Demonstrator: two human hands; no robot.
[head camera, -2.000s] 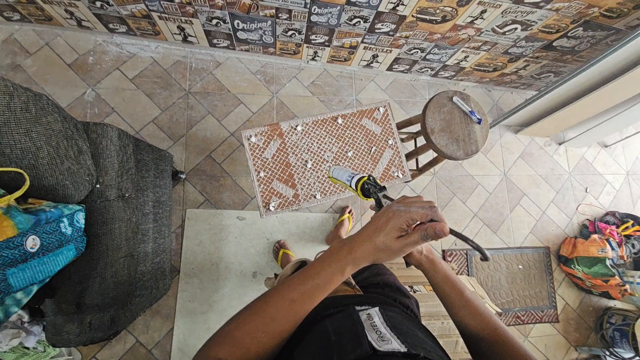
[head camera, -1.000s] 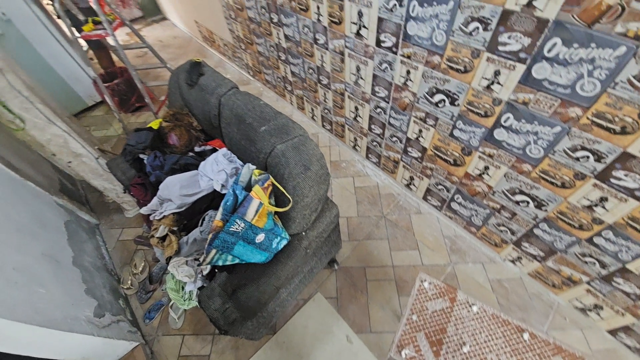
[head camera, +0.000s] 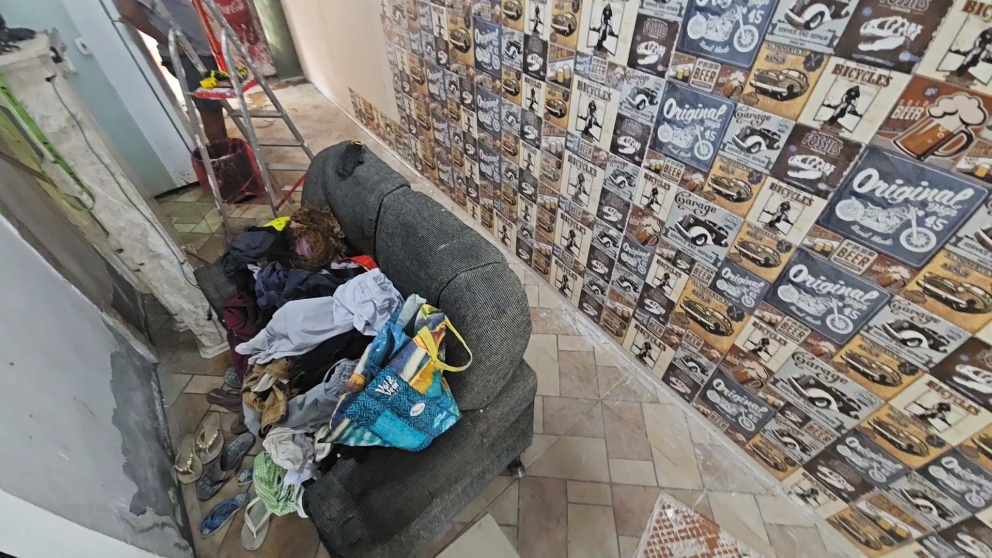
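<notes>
Neither of my hands shows in the view now, so what they hold is hidden. A dark grey fabric sofa (head camera: 453, 287) stands at the middle left. Heaped on its seat are clothes, among them a pale shirt (head camera: 322, 318) and a green checked cloth (head camera: 273, 484). A blue and yellow tote bag (head camera: 399, 407) with a yellow handle leans on the heap. At the bottom right edge, part of a reddish-brown patterned panel (head camera: 686, 535) lies low down.
An aluminium stepladder (head camera: 263, 105) stands at the back left beside a red bin (head camera: 231, 170), with another person (head camera: 203, 77) behind it. Flip-flops (head camera: 209, 446) lie on the tiled floor left of the sofa. A poster-patterned wall (head camera: 697, 232) runs along the right.
The view has swung strongly to the left. Two seconds ago both my hands were in view above the patterned panel, holding a dark cable-like item with a yellow and white end; they are now out of sight.
</notes>
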